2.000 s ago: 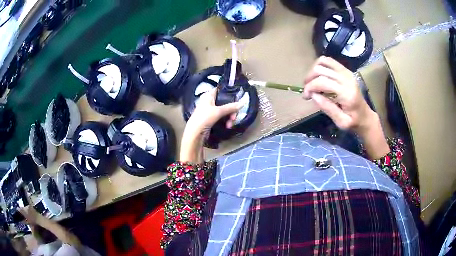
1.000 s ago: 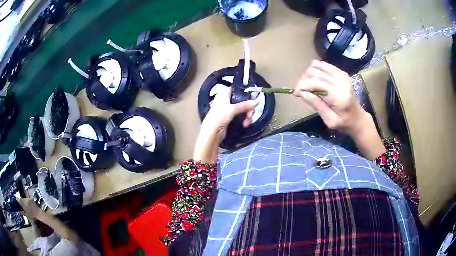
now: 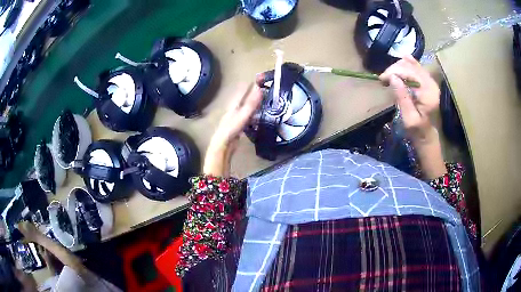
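A round black wheel unit (image 3: 297, 117) with white curved blades lies on the bench in front of me, a pale tube end (image 3: 277, 74) standing up from it. My left hand (image 3: 237, 114) is on its left rim, thumb and fingers partly hidden against the black edge. My right hand (image 3: 412, 85) holds a thin green brush (image 3: 355, 74) like a pen. The brush's pale tip points left, close to the unit's upper rim; I cannot tell if it touches. A dark pot (image 3: 274, 25) with pale shiny contents stands behind the unit.
More wheel units stand at left (image 3: 163, 162) and upper right (image 3: 394, 37). White tubs (image 3: 71, 140) of black parts are at far left, near another person's arm (image 3: 54, 251). A green surface (image 3: 114, 34) runs behind the bench. Red stools (image 3: 171, 262) are below.
The unit has shifted right and turned, its arm now toward the left. My left hand has moved from its centre to its left rim. The brush has moved from the arm up and right.
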